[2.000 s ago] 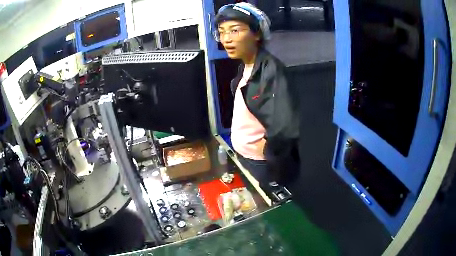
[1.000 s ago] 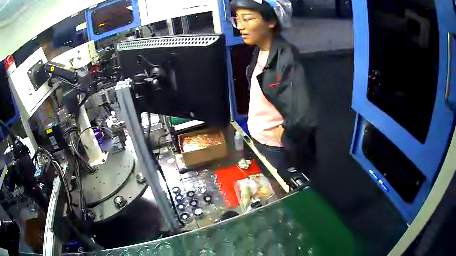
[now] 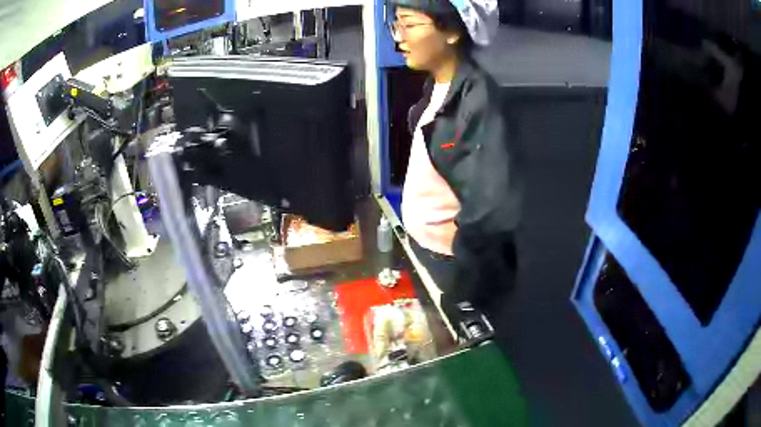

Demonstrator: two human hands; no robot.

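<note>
Neither of my hands is in the picture. Nearest in front of me, a clear blister tray point(image 3: 334, 410) with round pockets lies over the green conveyor belt point(image 3: 488, 385) along the bottom edge. Behind it, several round black parts with rings point(image 3: 292, 339) lie loose on the bench. To their right, a pale crumpled plastic bag point(image 3: 396, 332) lies on a red mat point(image 3: 355, 304). An open brown carton point(image 3: 324, 253) holding small copper-coloured parts stands behind, partly hidden by the monitor. A small bottle point(image 3: 384, 235) stands upright beside it.
A silver frame bar point(image 3: 194, 258) rises beside the round parts. A black monitor point(image 3: 267, 133) is seen from behind. A grey rotary table point(image 3: 146, 292) with cables is at left. A person in a dark jacket point(image 3: 476, 158) stands behind the bench. A blue-framed door point(image 3: 613, 200) is at right.
The view has shifted, and more of the tray showed along the bottom edge a second ago. The bench items keep their places. The person still stands behind the bench.
</note>
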